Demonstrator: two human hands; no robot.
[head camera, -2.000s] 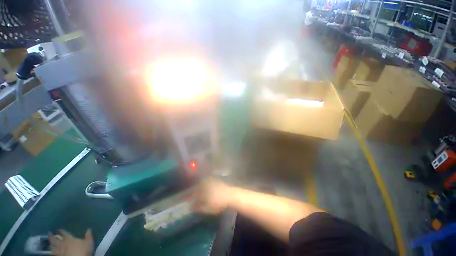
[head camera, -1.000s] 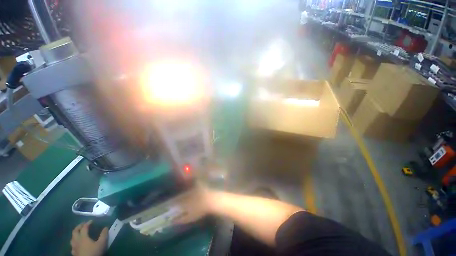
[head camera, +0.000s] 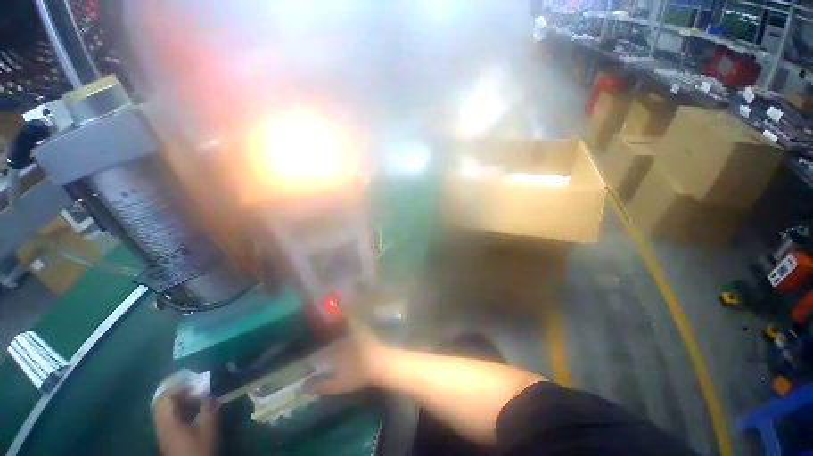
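My left hand (head camera: 189, 419) is at the lower left, closed around a white plastic housing (head camera: 198, 383) just left of the machine base. My fingers cover part of the housing. A cream fixture (head camera: 272, 411) lies in front of the teal-green base, with a pale looped piece in it. My right hand (head camera: 352, 363) is blurred and rests at the fixture's right end, its fingertips at the pale piece. Whether it grips the piece is not clear.
The machine control box (head camera: 334, 258), with a glowing red spot, stands just above my right hand. A ribbed silver column (head camera: 165, 223) rises at left. A slotted white strip (head camera: 37, 359) lies far left. An open carton (head camera: 526, 209) stands at right.
My left hand has come from the lower left to the housing beside the base and closed around it. My right hand remains at the fixture's right end. The view has shifted slightly.
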